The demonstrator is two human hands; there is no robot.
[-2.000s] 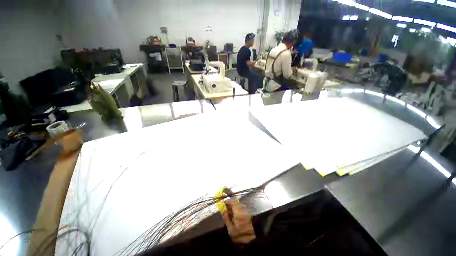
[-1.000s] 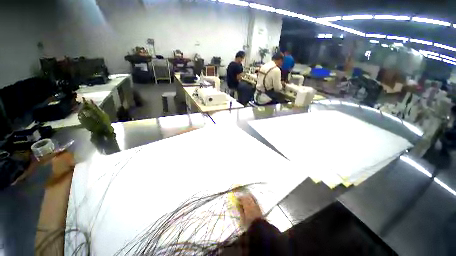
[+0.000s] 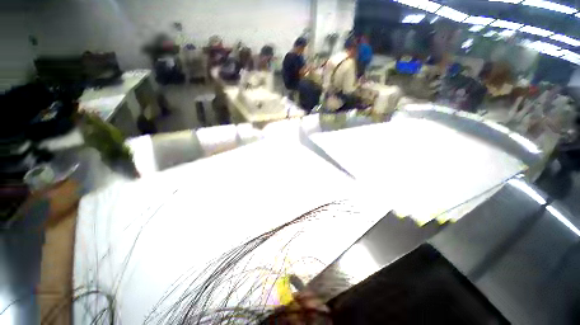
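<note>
A very large white sheet (image 3: 191,222) covers much of the table in front of me. More white sheets (image 3: 432,159) lie overlapped at the right, their stepped corners marked with small yellow tape pieces (image 3: 421,221). My right hand (image 3: 310,307) is blurred at the bottom centre, partly behind thin dark strands. It holds bright yellow tape (image 3: 284,289) over the near edge of the large sheet; its exact form is unclear. My left hand is not in view.
Brown paper (image 3: 56,270) runs along the sheet's left edge, with a whitish roll (image 3: 39,178) and a green object (image 3: 105,141) beyond. A dark recess (image 3: 423,289) lies at the lower right. Several people sit near a white sewing machine (image 3: 261,101) farther back.
My right hand and the yellow tape first moved slightly right, then down and left, nearer the bottom edge. The camera view has shifted and is more blurred.
</note>
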